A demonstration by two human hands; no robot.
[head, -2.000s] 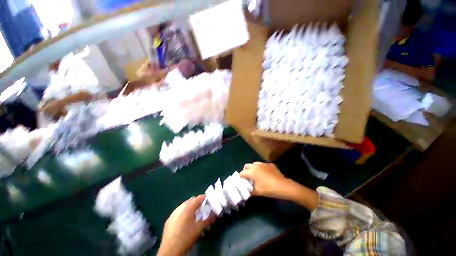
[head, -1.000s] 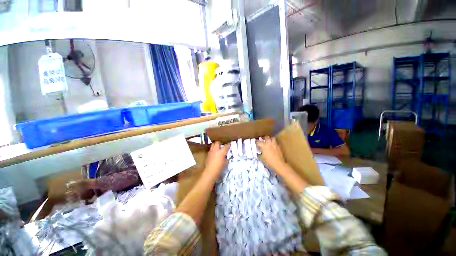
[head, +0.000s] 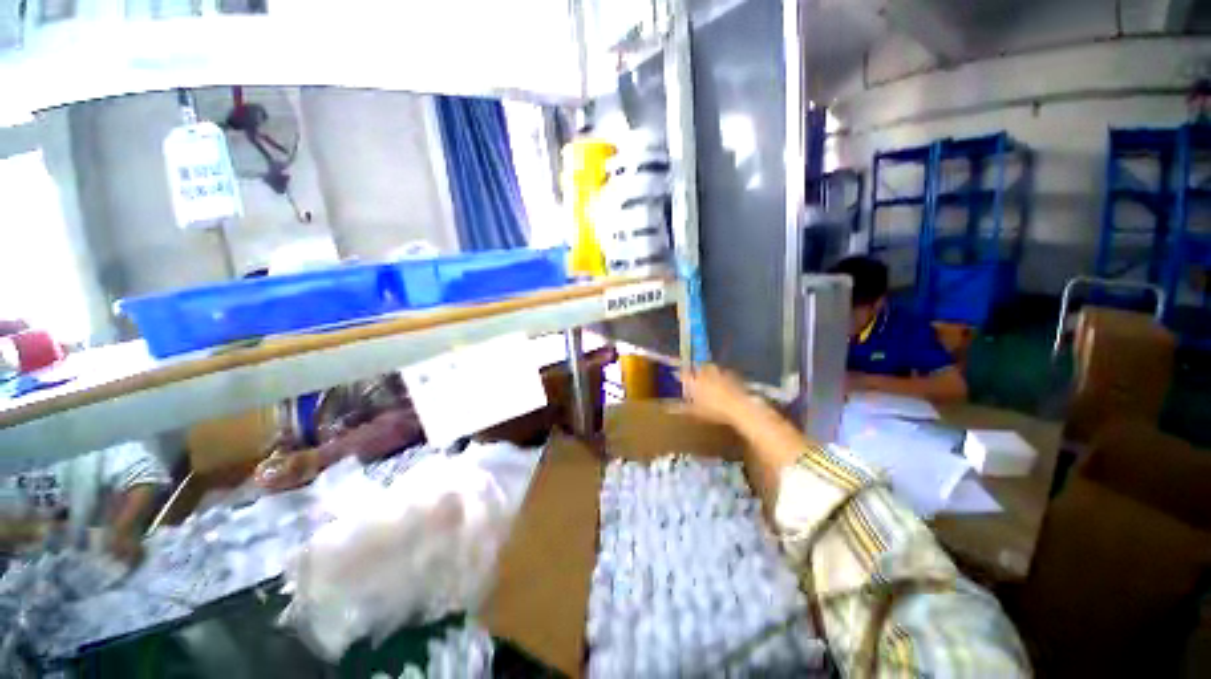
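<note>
The open carton [head: 551, 557] stands in front of me, filled with tight rows of small white packets [head: 691, 564]. My right hand [head: 721, 395] is raised above the carton's far flap, by the shelf post, with the plaid sleeve reaching over the right side. A thin pale line runs left from its fingertips; I cannot tell whether it is a finger or a held thing. My left hand is not in view. More white packets [head: 458, 653] lie on the bench left of the carton, cut off by the lower edge.
An overhead shelf [head: 465, 316] with blue trays [head: 272, 308] crosses the left. A paper sheet [head: 476, 391] hangs below it. A heap of white bags [head: 399, 544] lies left of the carton. People work opposite and at right, near papers [head: 903, 458] and brown cartons [head: 1122, 557].
My left hand has left the picture. My right hand has let go of the packets at the carton's far end and moved up to the shelf post. The view has shifted slightly.
</note>
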